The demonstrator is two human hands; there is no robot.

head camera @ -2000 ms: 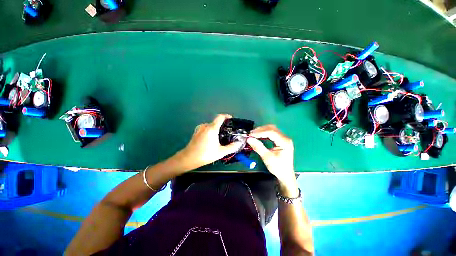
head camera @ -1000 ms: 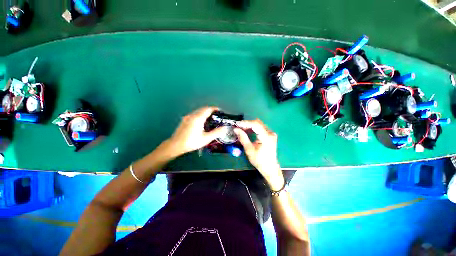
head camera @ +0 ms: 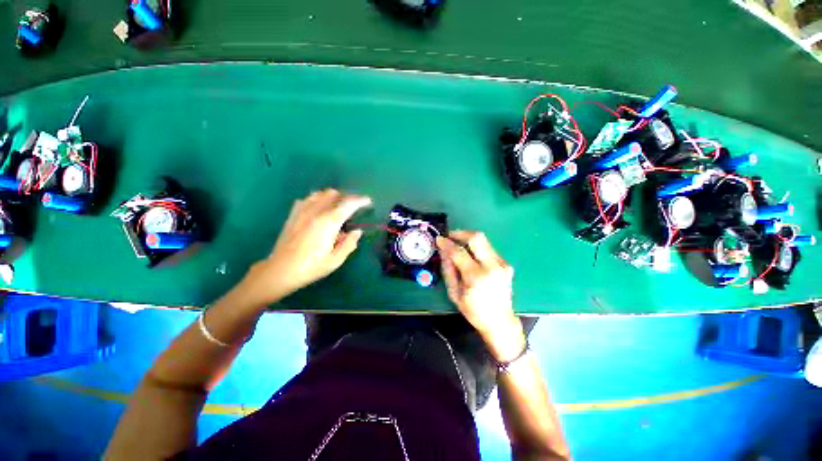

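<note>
A black speaker housing [head camera: 399, 261] rests on the green bench in front of me. It holds a round silver-white disc [head camera: 415, 246] with red and white wires around it. A blue battery [head camera: 424, 278] shows end-on at its near edge. My left hand [head camera: 315, 236] is left of the housing, off it, with thumb and forefinger apart. A thin red wire runs from the housing towards its thumb. My right hand [head camera: 476, 270] has its thumb and fingertips at the housing's right edge, gripping it; the exact contact is partly hidden by the fingers.
Several wired housings with blue batteries crowd the right, the nearest one [head camera: 535, 158] standing beyond my right hand. A single unit [head camera: 159, 221] and a small group [head camera: 72, 179] lie left. The darker conveyor [head camera: 270, 27] carries spaced units beyond the curved edge. Blue stools [head camera: 766, 335] stand below.
My left hand has come off the housing and moved left, its fingers spreading. My right hand has shifted to the housing's right edge. The disc is now uncovered.
</note>
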